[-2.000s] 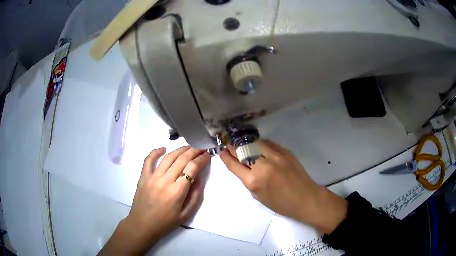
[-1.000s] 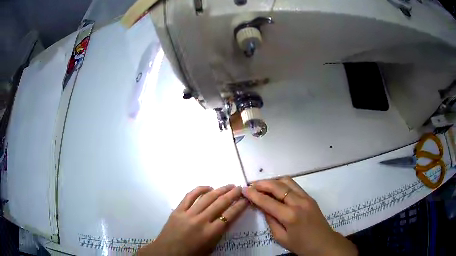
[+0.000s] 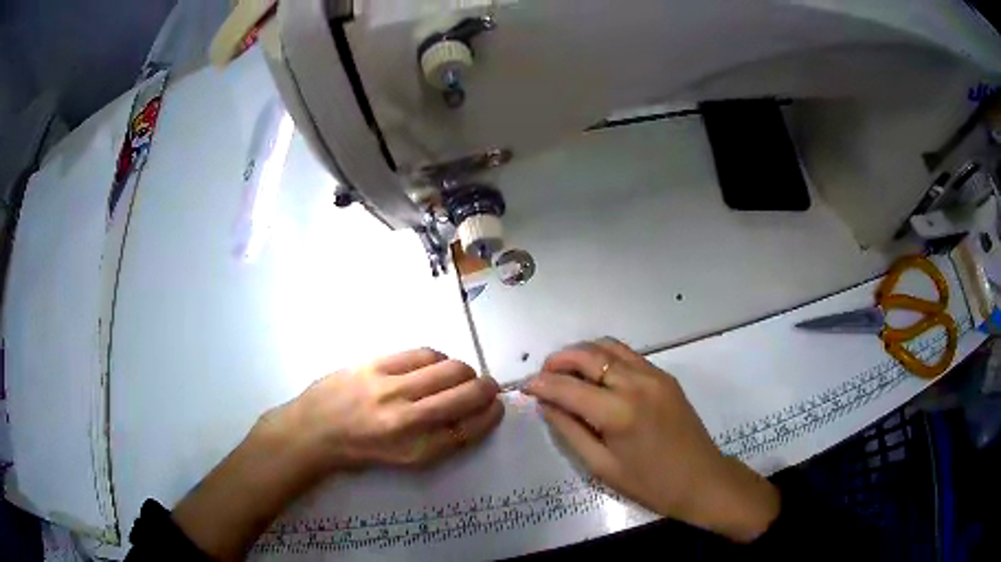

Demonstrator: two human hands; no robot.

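Note:
The white fabric is hard to tell from the white table; only a thin pale edge shows between the fingertips, just below the corner of the machine bed. My left hand (image 3: 401, 412) lies on the table with fingers bent, its fingertips at this edge. My right hand (image 3: 620, 423) pinches near the same spot from the right, wearing a thin ring. The presser foot and needle (image 3: 435, 255) are above the hands, with no hand at them. The sewing machine (image 3: 615, 66) spans the top.
Orange-handled scissors (image 3: 917, 318) lie at the right. A black phone or pad (image 3: 757, 154) is on the machine bed. A long translucent object (image 3: 263, 192) lies left of the head. A printed ruler (image 3: 439, 521) runs along the front edge. A dark blue crate (image 3: 889, 472) is below right.
Both hands have moved from the presser foot down towards the table's front. The white panel seen under them earlier no longer shows distinctly. Since the last earlier frame, the view has shifted slightly.

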